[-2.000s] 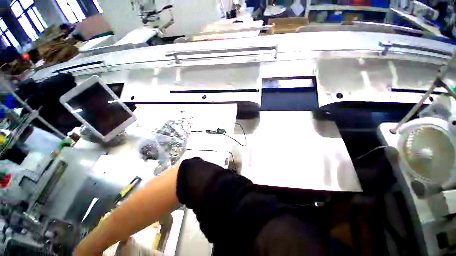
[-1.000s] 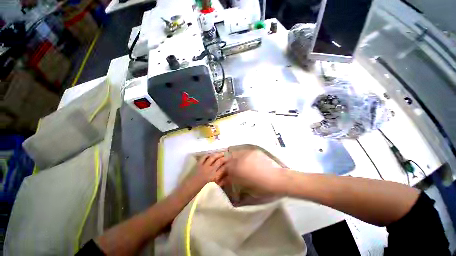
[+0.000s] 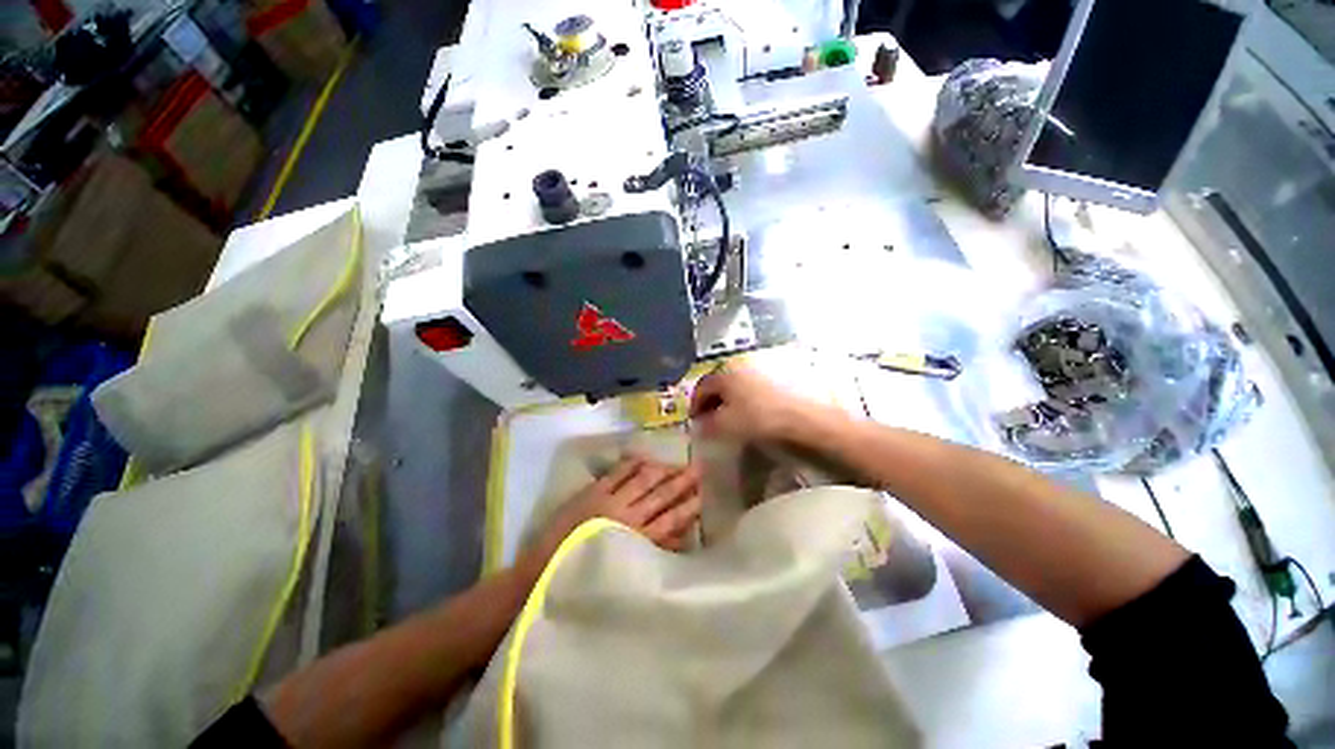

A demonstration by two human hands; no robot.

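Observation:
A beige bag body (image 3: 703, 629) with a yellow-bound edge lies over the white template plate (image 3: 530, 439), below the sewing machine head (image 3: 593, 300). My left hand (image 3: 644, 501) lies flat on the fabric with its fingers spread, holding nothing. My right hand (image 3: 739, 407) is by the needle area, its fingertips pinched at the upper edge of the bag body; whether a small metal piece is between them cannot be told. The needle is hidden behind the machine's front cover.
Stacked bag bodies (image 3: 176, 571) lie on the left table. At right are an open bag of hardware (image 3: 1083, 366), a yellow-and-black tool (image 3: 920, 363), a dark control panel (image 3: 1142, 88), another hardware bundle (image 3: 988, 132) and a cable with connector (image 3: 1262, 549). Cartons (image 3: 139, 242) stand at back left.
The view has turned from the table at right to the machine. My right hand has moved from beside my left hand up to the needle area. My left hand has flattened on the fabric.

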